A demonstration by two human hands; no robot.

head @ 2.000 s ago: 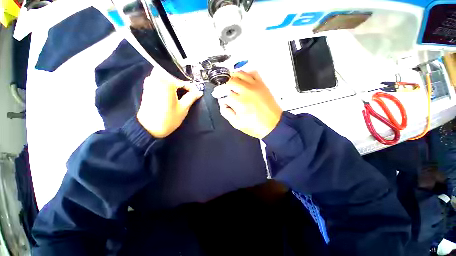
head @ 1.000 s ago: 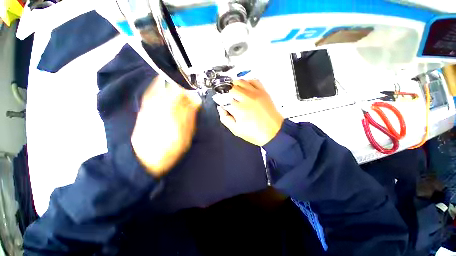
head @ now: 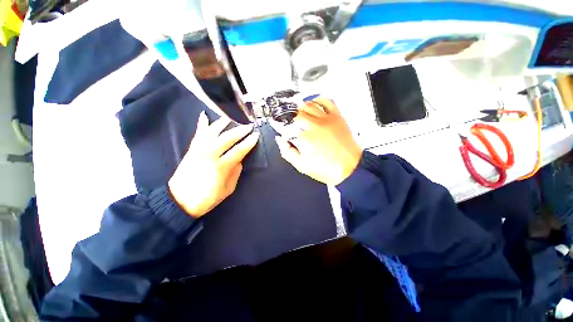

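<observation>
A navy fabric panel (head: 276,207) lies flat on the white table (head: 81,163), its upper part under the presser foot and needle (head: 259,112). A small navy patch piece (head: 256,156) lies on it just below the foot. My left hand (head: 215,162) rests palm down on the cloth left of the patch, fingers spread and fingertips by the foot. My right hand (head: 320,141) is right of the foot, fingers bent beside the round metal part; its fingertips are partly hidden. I cannot tell whether it grips the cloth.
The sewing machine (head: 389,25) spans the top. A smartphone (head: 398,94) lies on its bed. Red-handled scissors (head: 487,154), thread snips (head: 502,114) and an orange cord (head: 538,141) lie at right. Another navy cut piece (head: 91,60) lies upper left. A control panel (head: 556,44) is upper right.
My left hand, first pinching at the foot, then drawn back and blurred, now lies flat with its fingers spread on the cloth. The patch shows more clearly. My right hand has stayed beside the foot.
</observation>
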